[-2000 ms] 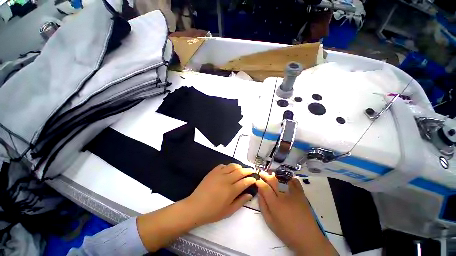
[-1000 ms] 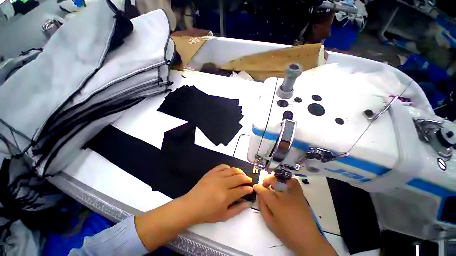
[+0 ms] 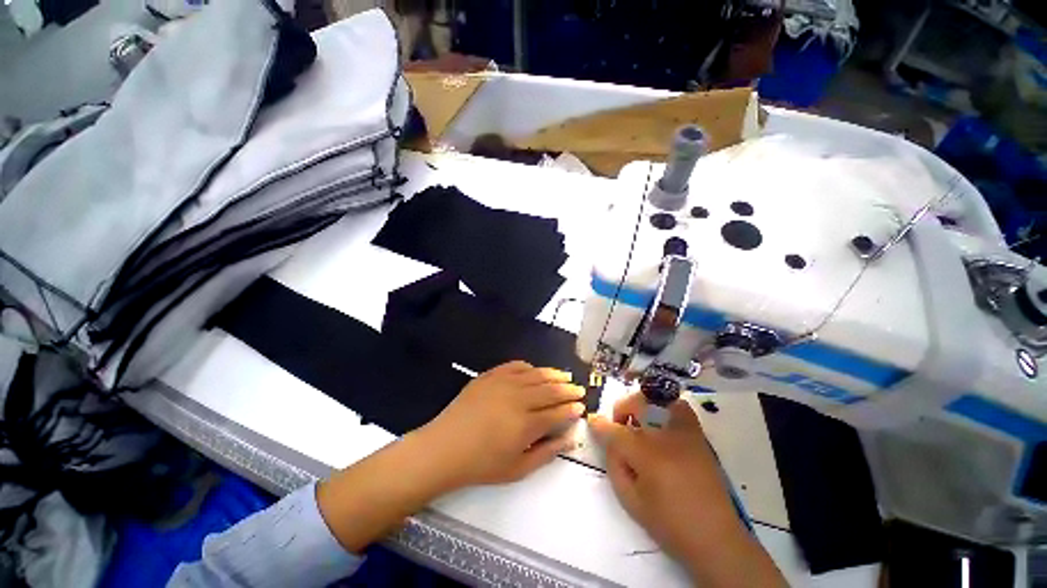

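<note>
The sewing machine (image 3: pixel 781 299) has a white head with a blue stripe, and its lit needle area is at the fingertips. A small black piece (image 3: pixel 592 397) lies at the presser foot. My left hand (image 3: pixel 511 423) lies with its fingers on black fabric just left of the foot. My right hand (image 3: pixel 652 448) has its fingertips at the small piece's near edge, below the foot; whether they pinch it is hidden. A long black strip (image 3: pixel 310 350) with a folded piece on it runs left from the machine. A fanned stack of black pieces (image 3: pixel 482 247) lies behind it.
White-grey panels with black edges (image 3: pixel 253 172) are piled at the left. A black strip (image 3: pixel 821 482) lies at the right, beside a glossy black phone (image 3: pixel 941 558). Brown cardboard (image 3: pixel 654 132) stands behind. A measuring tape (image 3: pixel 459 555) runs along the table's front edge.
The view has shifted slightly. My hands stay close to the foot; my right fingertips have drawn slightly toward me from the needle area. A narrow white gap now shows in the black fabric beside my left hand.
</note>
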